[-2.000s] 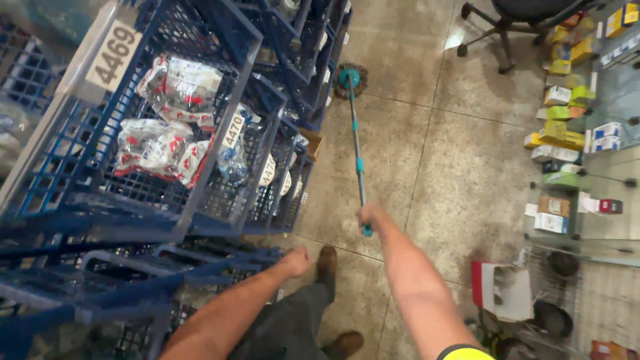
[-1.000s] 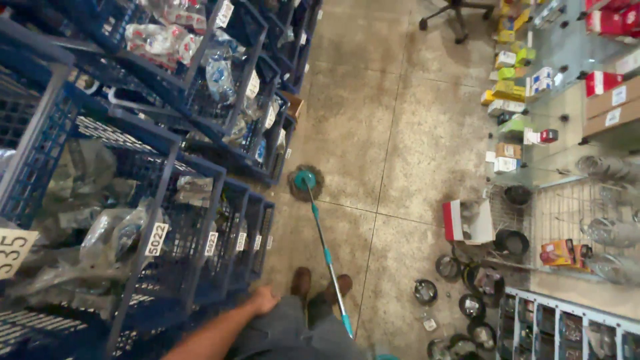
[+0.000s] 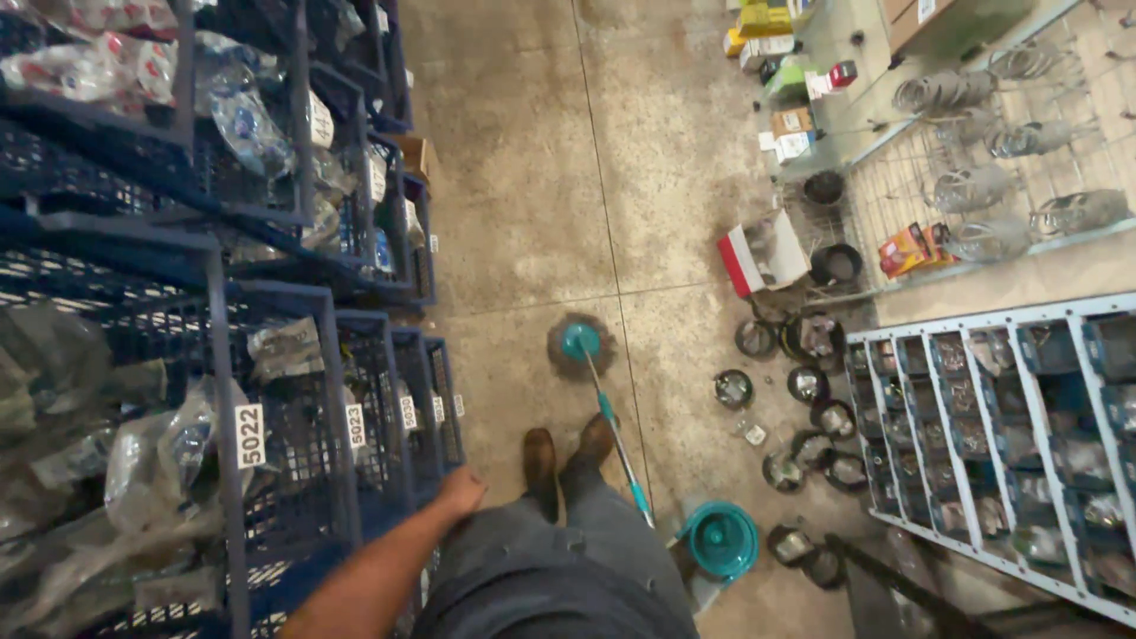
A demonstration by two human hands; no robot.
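A spin mop with a round teal head (image 3: pixel 581 341) and a dark fringe lies flat on the concrete floor, just ahead of my boots. Its metal handle (image 3: pixel 619 444) with teal joints slants back past my right leg, where its end is hidden. My left hand (image 3: pixel 463 491) hangs beside my left hip, near the blue crates, its fingers curled and nothing visible in them. My right hand is out of view, so its hold on the handle cannot be seen. To the right of my legs stands a teal mop bucket (image 3: pixel 723 540).
Stacked blue plastic crates (image 3: pixel 232 311) with bagged parts line the left side. On the right are an open red-and-white box (image 3: pixel 765 256), several round black containers (image 3: pixel 733 389), a wire rack (image 3: pixel 1003 151) and a metal bin shelf (image 3: pixel 1012 311).
The mop head, farther ahead beside the crates before, is now nearer my boots. My right hand, seen on the handle two seconds ago, has left the view. The view has shifted along the aisle.
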